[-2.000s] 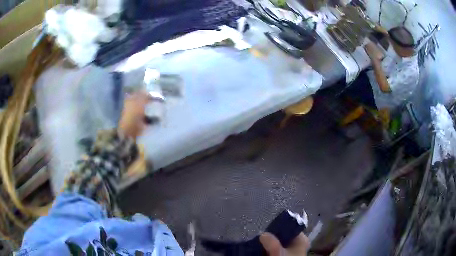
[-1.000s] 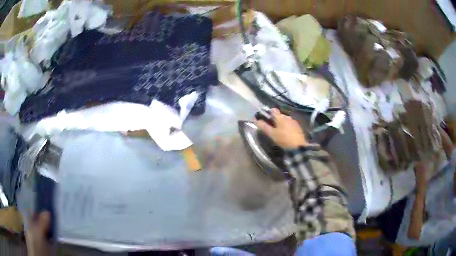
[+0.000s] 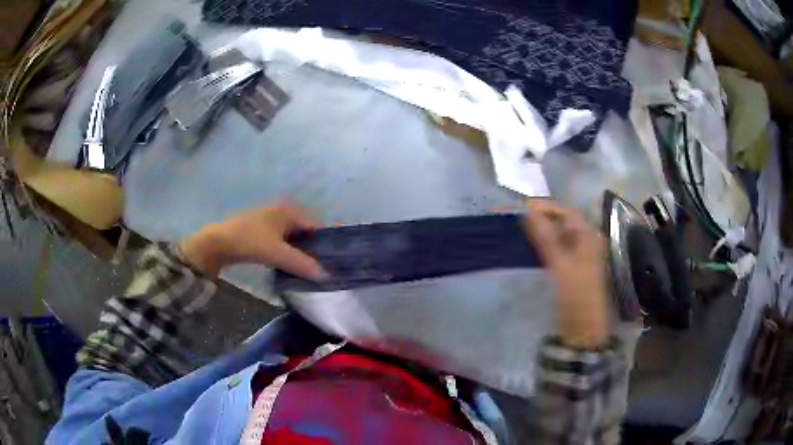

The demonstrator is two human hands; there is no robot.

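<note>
A long narrow navy strip (image 3: 426, 248) lies across the front of the grey cloth-covered board. My left hand (image 3: 261, 243) holds its left end, with thumb and fingers on it. My right hand (image 3: 565, 248) holds its right end and is slightly blurred. A white piece (image 3: 339, 313) shows below the strip's left end; whether it is joined to the strip I cannot tell. The steam iron (image 3: 648, 256) rests to the right of my right hand, touched by neither hand.
Crumpled white interfacing lengths (image 3: 391, 74) cross the back, before patterned navy panels (image 3: 556, 52). A metal folder attachment (image 3: 213, 91) lies at back left beside grey denim pieces (image 3: 139, 83). The iron's hose and cable (image 3: 687, 165) run at right.
My right hand has let go of the iron and now holds the strip's right end. My left hand has brought the navy strip from the far left to the front middle. The view has shifted left.
</note>
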